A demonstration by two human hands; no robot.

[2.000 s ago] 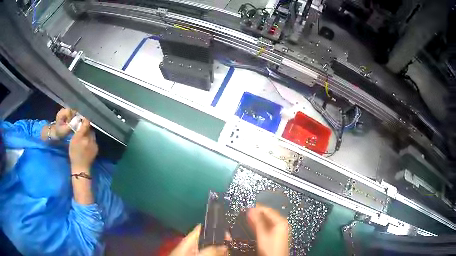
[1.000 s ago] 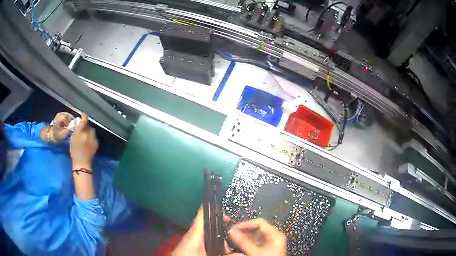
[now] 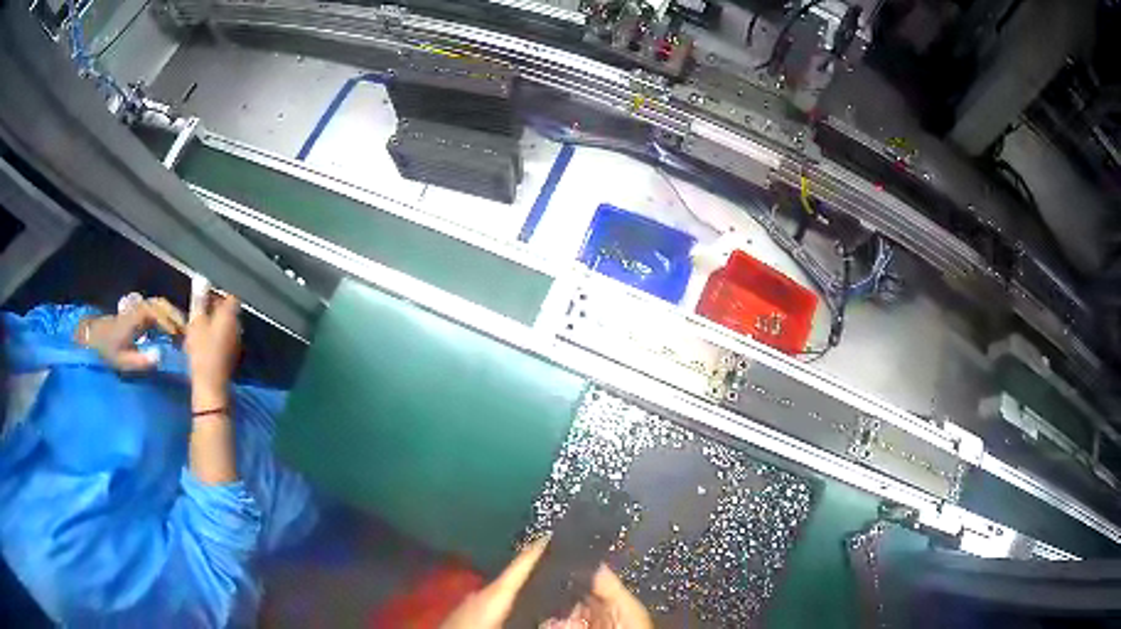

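My left hand (image 3: 502, 595) is at the bottom edge, its fingers along the left side of a dark carrier (image 3: 572, 553). My right hand (image 3: 609, 605) is at the carrier's lower right side, partly cut off by the frame edge. Both hands hold the carrier, which is blurred and tilted, its dark broad face showing, over the left part of the parts mat (image 3: 670, 492). Small silver metal parts (image 3: 750, 522) lie scattered on the mat around a bare dark patch. Whether the right fingers also pinch a small part cannot be told.
A green work mat (image 3: 424, 412) lies left of the parts. Beyond run pale rails and a green conveyor belt (image 3: 369, 240) with carriers (image 3: 799, 424) on it. Behind stand a blue bin (image 3: 637, 254), a red bin (image 3: 759, 304) and a dark ribbed stack (image 3: 455, 135). A blue-clothed co-worker (image 3: 135, 492) sits at left.
The carrier has turned from upright and narrow to tilted right with its broad face showing. My right hand has moved down and closed against it. The co-worker's hands have moved slightly apart.
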